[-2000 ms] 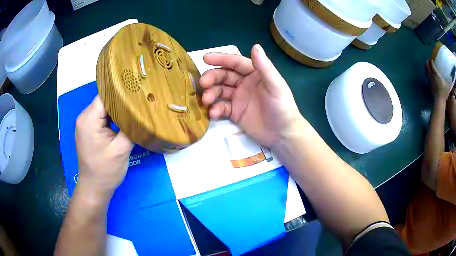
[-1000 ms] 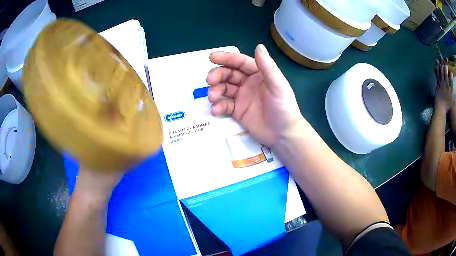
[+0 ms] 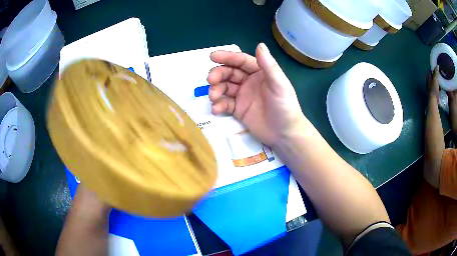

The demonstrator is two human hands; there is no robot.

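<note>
The round wood-grain base point(image 3: 130, 135) is blurred and tilted above the flat blue-and-white carton point(image 3: 245, 210), its outer face with pale curved feet towards me. My left hand point(image 3: 92, 202) holds it from beneath; the fingers are hidden behind the base. My right hand point(image 3: 255, 92) is open and empty over the carton, palm up, its fingers slightly curled and apart, not touching the base.
A white round housing with a dark oval patch point(image 3: 365, 107) lies at right. White drums with wood-grain bands point(image 3: 313, 37) stand behind it. Translucent white cups point(image 3: 30, 50) are at left. At far right another person's hand point(image 3: 435, 82) touches a white unit point(image 3: 443, 67).
The base swung left with its inside showing, then came back lower and right, outer face showing. My right hand barely moved. The other person's unit at far right has turned.
</note>
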